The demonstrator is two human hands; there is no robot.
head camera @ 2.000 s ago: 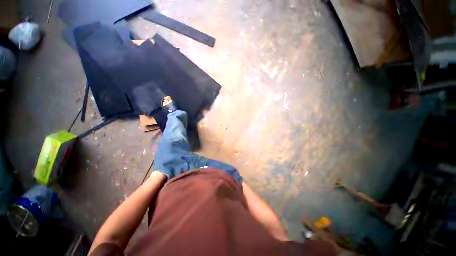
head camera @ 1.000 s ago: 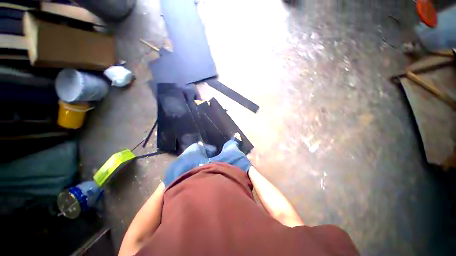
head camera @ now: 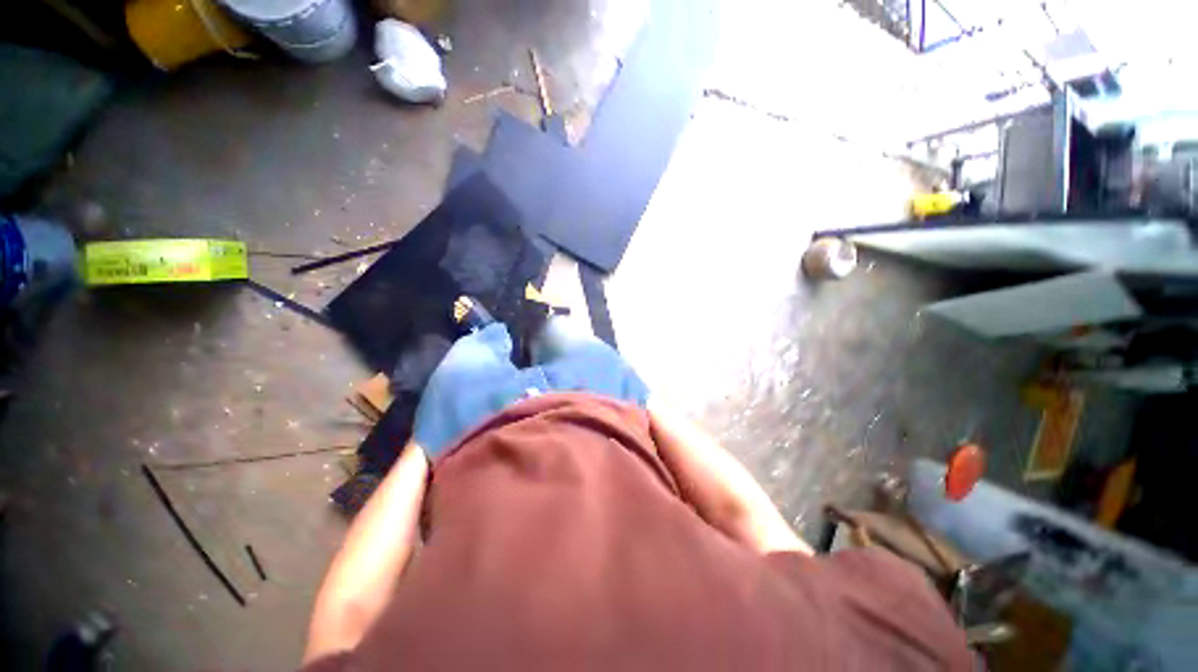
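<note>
Overlapping black board offcuts (head camera: 427, 269) lie on the concrete floor just ahead of my feet, and my feet are on or over them. A longer dark board (head camera: 644, 131) extends from them toward the bright area. My bare forearms hang down at both sides of my maroon shirt. Both hands are hidden behind my body and legs, so neither hand can be seen.
A yellow-green box (head camera: 164, 260) lies at left beside a blue-white bucket (head camera: 40, 259). A yellow bucket (head camera: 184, 29), a pale bucket (head camera: 305, 24) and a white bag (head camera: 409, 61) are at upper left. Dark strips (head camera: 193, 534) lie lower left. Right: a long table (head camera: 998, 236) and cluttered boards.
The view has turned right; the boards and yellow-green box appear rotated. The table and clutter at right have come into view. My feet have moved over the boards. Both hands remain unseen.
</note>
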